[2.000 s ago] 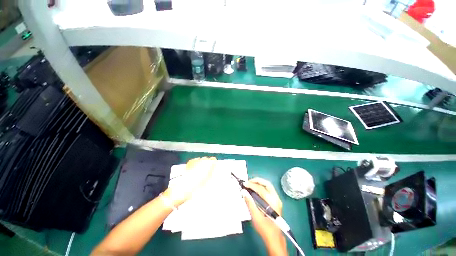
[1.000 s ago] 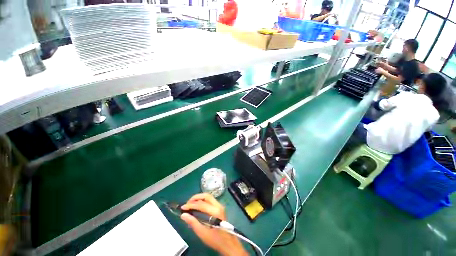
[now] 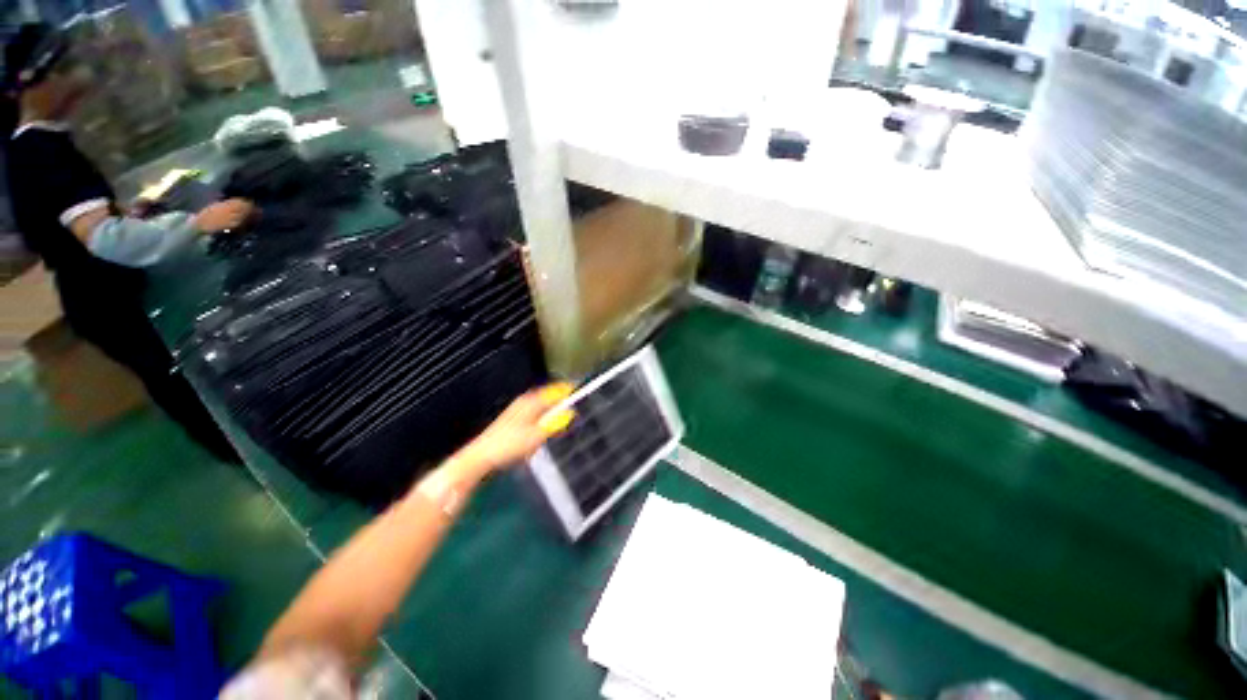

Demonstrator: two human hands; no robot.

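Note:
My left hand [image 3: 536,414], with yellow finger cots, grips the upper left edge of a solar panel [image 3: 609,440]. The panel is face up and tilted, with dark gridded cells and a pale frame, between the black stack and the white sheets. A pile of white panel backs [image 3: 718,609] lies on the green bench right of it, its edges slightly uneven. My right hand is not in view. Only a blurred dark bit shows at the pile's lower right, too unclear to name.
A large stack of black covers [image 3: 369,356] stands at left. A person [image 3: 103,233] works behind it. A blue stool [image 3: 96,615] is at lower left. The white shelf [image 3: 821,205] and its post [image 3: 539,205] rise beyond the bench. The green conveyor [image 3: 875,424] runs to the right.
The view has swung left. My left hand, over the white sheets two seconds ago, now holds a solar panel beside the black stack. My right hand and the iron have left the picture.

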